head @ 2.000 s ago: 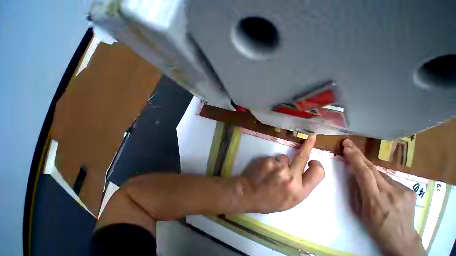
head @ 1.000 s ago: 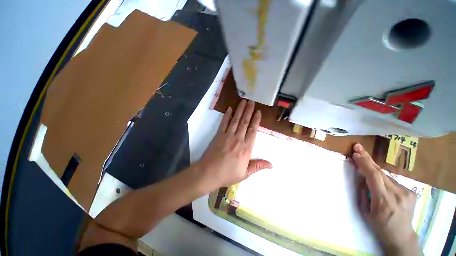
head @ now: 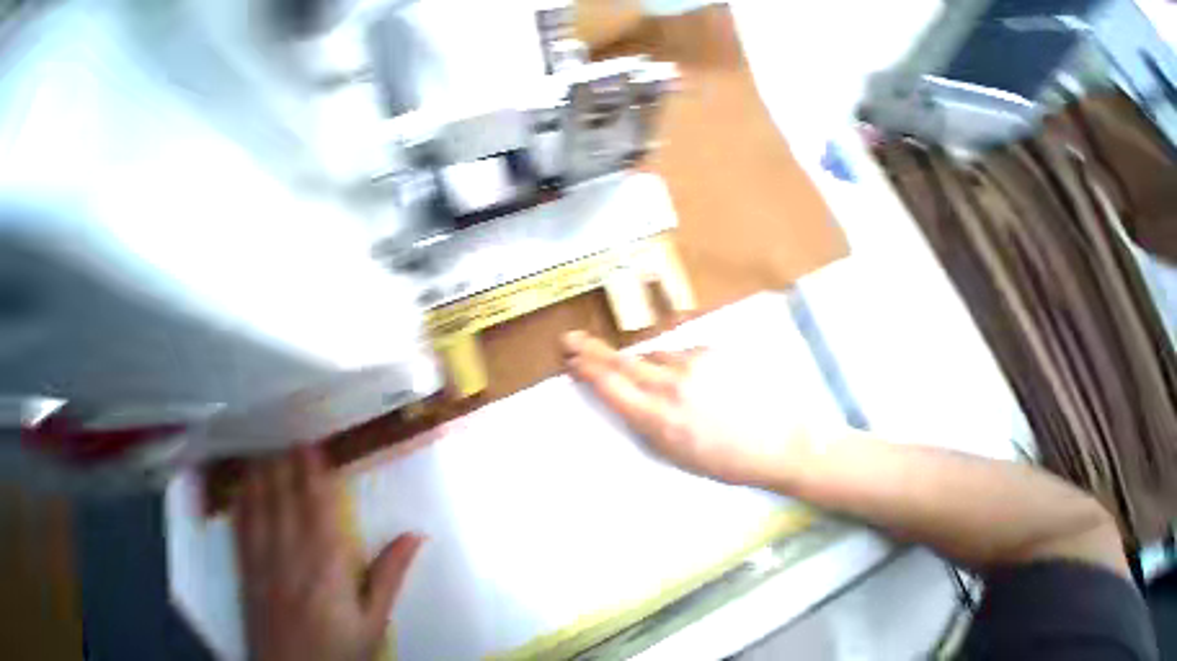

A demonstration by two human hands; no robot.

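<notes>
A brown bag panel [head: 764, 194] lies under the yellow presser clamp [head: 523, 296], its near edge along the white positioning template [head: 555, 517]. My left hand [head: 303, 555] lies flat at the panel's left end, fingers together on the edge and thumb apart, blurred and cut off below. My right hand [head: 665, 400] rests at the near edge just below the clamp's prongs, fingertips on the panel. Its palm side is hidden, so whether it holds something cannot be told.
The blurred white machine head [head: 194, 258] fills the upper left. A silver clamp feed plate [head: 555, 233] is behind the yellow clamp. A stack of brown panels [head: 1033, 297] stands at the right. A dark sheet [head: 123, 555] shows at the lower left.
The view has swung to the right, bringing the clamp and the stack into sight. My left hand stays flat at the panel's left end; my right hand stays near the clamp prongs.
</notes>
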